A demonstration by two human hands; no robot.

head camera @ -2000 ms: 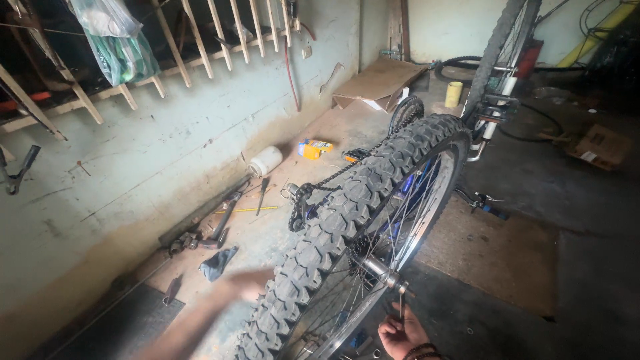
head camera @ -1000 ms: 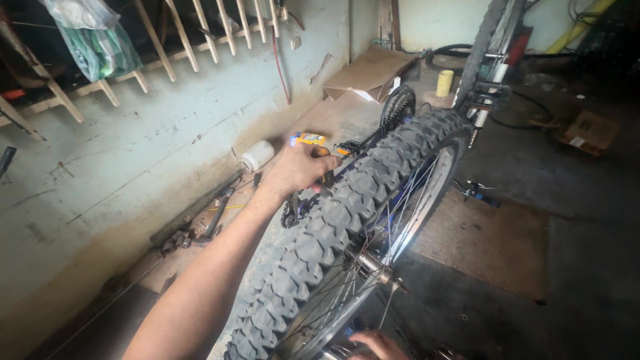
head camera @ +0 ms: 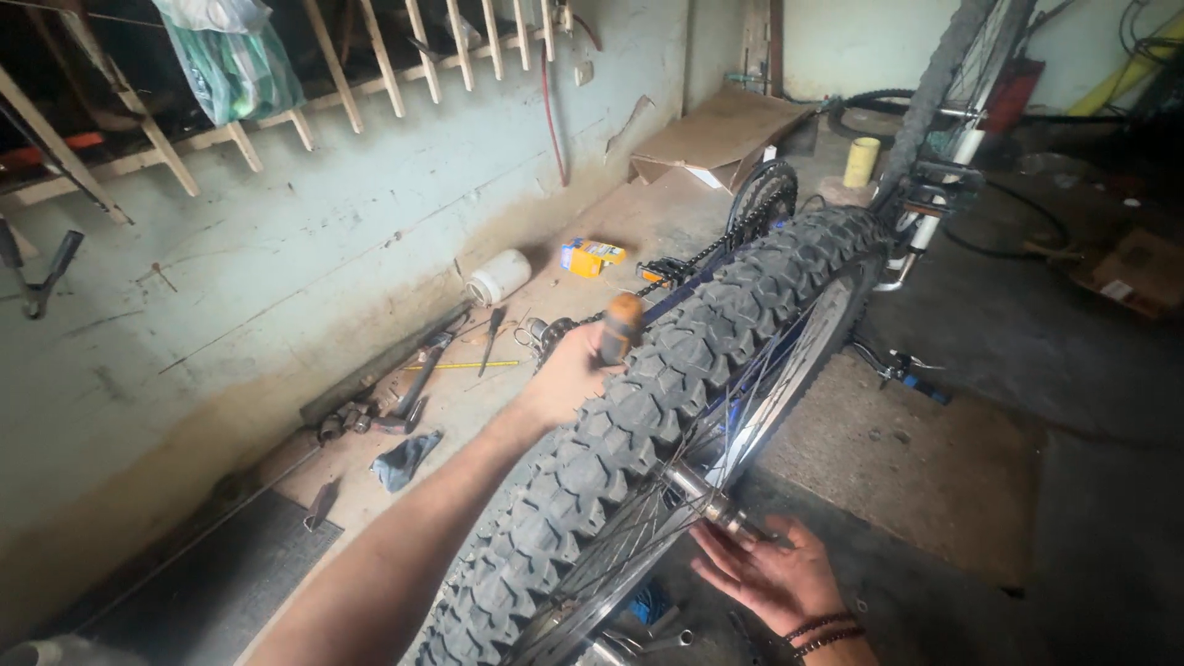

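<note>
A knobby bicycle tire (head camera: 638, 416) on a spoked wheel runs diagonally through the middle of the view. My left hand (head camera: 573, 370), at the tire's left side, grips an orange and dark tool handle (head camera: 622, 328), slightly blurred; the tool's far end is hidden. Beneath the metal wheel hub (head camera: 708, 499), my right hand (head camera: 772, 569) has its palm up and fingers spread, touching the axle end. A bead bracelet is on that wrist. The chain (head camera: 712, 250) and chainring (head camera: 766, 199) lie beyond the left hand, close to the blue frame.
On the floor at left are a white jar (head camera: 499, 277), a yellow box (head camera: 590, 257), a hammer (head camera: 421, 379), a screwdriver (head camera: 493, 338) and a blue rag (head camera: 404, 461). Flattened cardboard (head camera: 717, 139) rests by the wall. Wrenches (head camera: 657, 643) lie below the wheel; a brake lever (head camera: 902, 370) is at right.
My left hand has drawn back toward me from farther along the tire, and the orange-handled tool now shows in it. My right hand has risen from the lower edge to the hub.
</note>
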